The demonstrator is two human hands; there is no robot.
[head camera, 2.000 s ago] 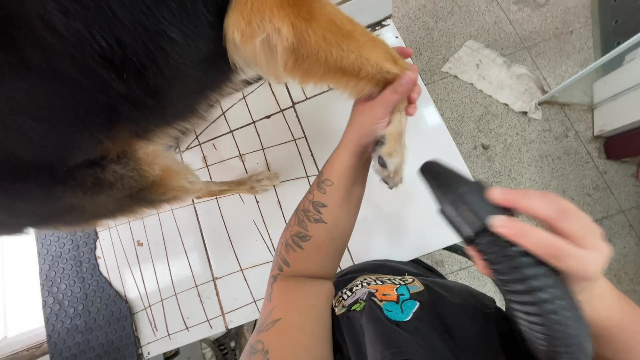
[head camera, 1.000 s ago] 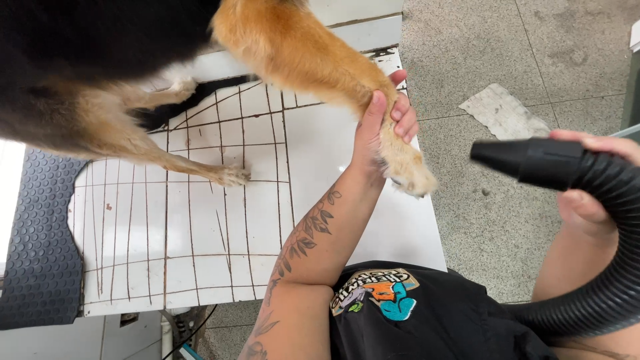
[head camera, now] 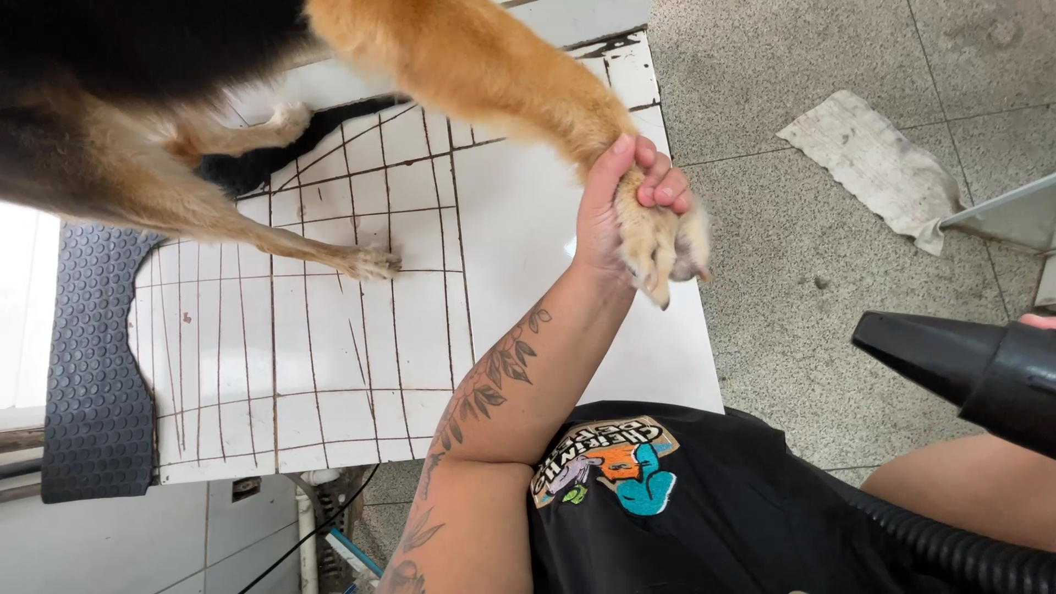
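Note:
A black-and-tan dog (head camera: pixel 495 74) stands over a white tiled table (head camera: pixel 536 239). My left hand (head camera: pixel 631 190) is closed around one of its front legs just above the paw (head camera: pixel 656 247), which hangs with its toes spread near the table's right edge. The dog's hind paw (head camera: pixel 371 262) rests on the tiles. At the right edge of the view, a black dryer nozzle (head camera: pixel 932 355) points toward the held paw, apart from it. Of my right hand (head camera: pixel 1038 321) only a bit of a finger shows at the nozzle's upper side; the rest is out of view.
A black studded rubber mat (head camera: pixel 99 355) lies at the table's left end. On the speckled floor is a crumpled whitish cloth (head camera: pixel 874 165), beside a glass panel (head camera: pixel 1011 219). The dryer's ribbed hose (head camera: pixel 949 536) runs past my black apron (head camera: pixel 718 503). Pipes and a cable show below the table.
The nozzle, close below the paw two seconds ago, has moved right, away from it, and my right hand has mostly left the view. My left hand still grips the leg; the paw's toes now spread.

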